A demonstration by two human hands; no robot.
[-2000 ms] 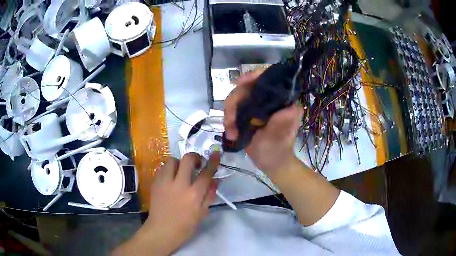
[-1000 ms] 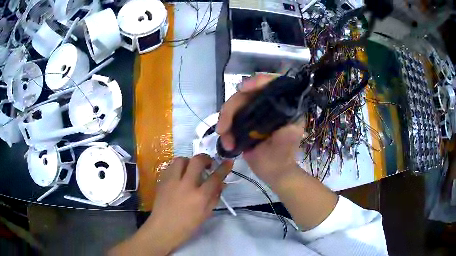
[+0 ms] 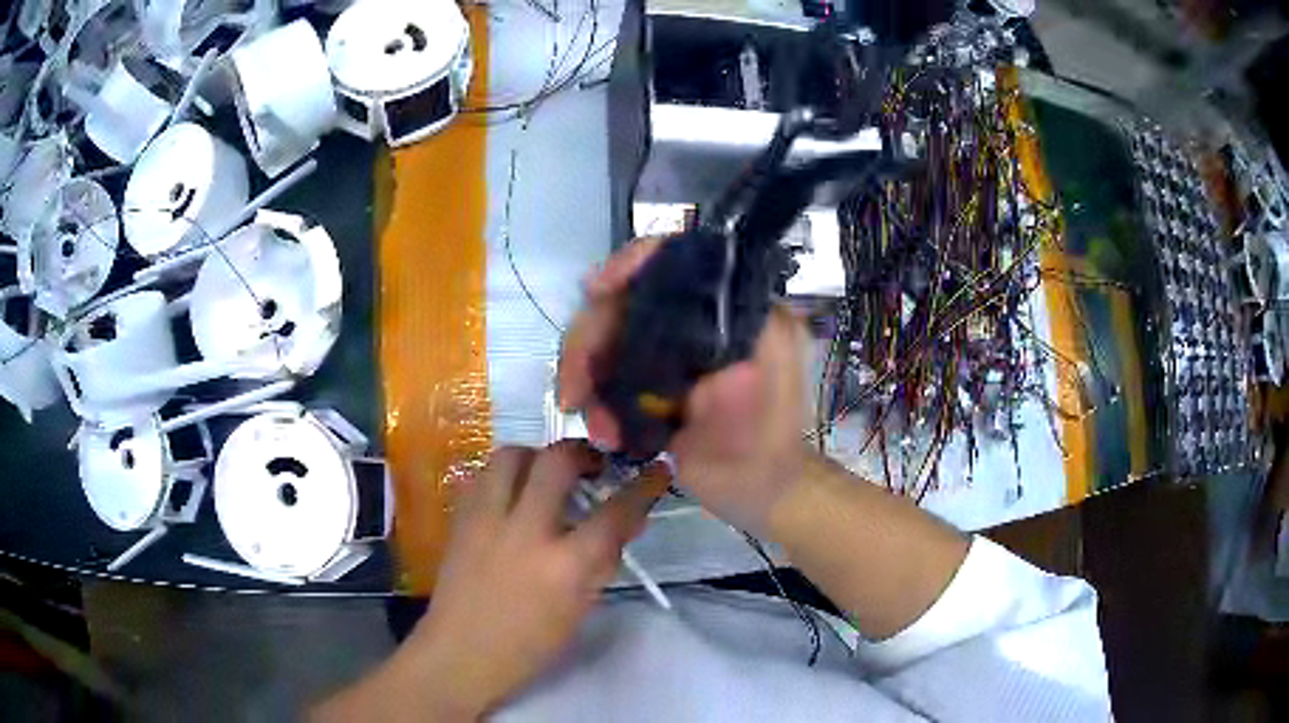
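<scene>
My right hand (image 3: 749,424) is closed around a black electric screwdriver (image 3: 679,325) with an orange mark, held nearly upright over a white housing. My left hand (image 3: 530,544) has its fingertips on the housing just below the tool. The housing is almost wholly hidden by both hands; a white leg (image 3: 646,581) sticks out toward me. A dark wire (image 3: 770,565) runs from the work toward my lap. The screwdriver's tip is hidden.
Many white housings (image 3: 287,494) lie at left beside orange tape (image 3: 431,325). The screw feeder (image 3: 707,124) stands behind my hands. A heap of coloured wire leads (image 3: 940,283) is at right, then a sheet of small components (image 3: 1195,311).
The screwdriver has swung from leaning right to more upright, its rear end and cable moving left. My right hand turned with it. My left hand stays nearly in place.
</scene>
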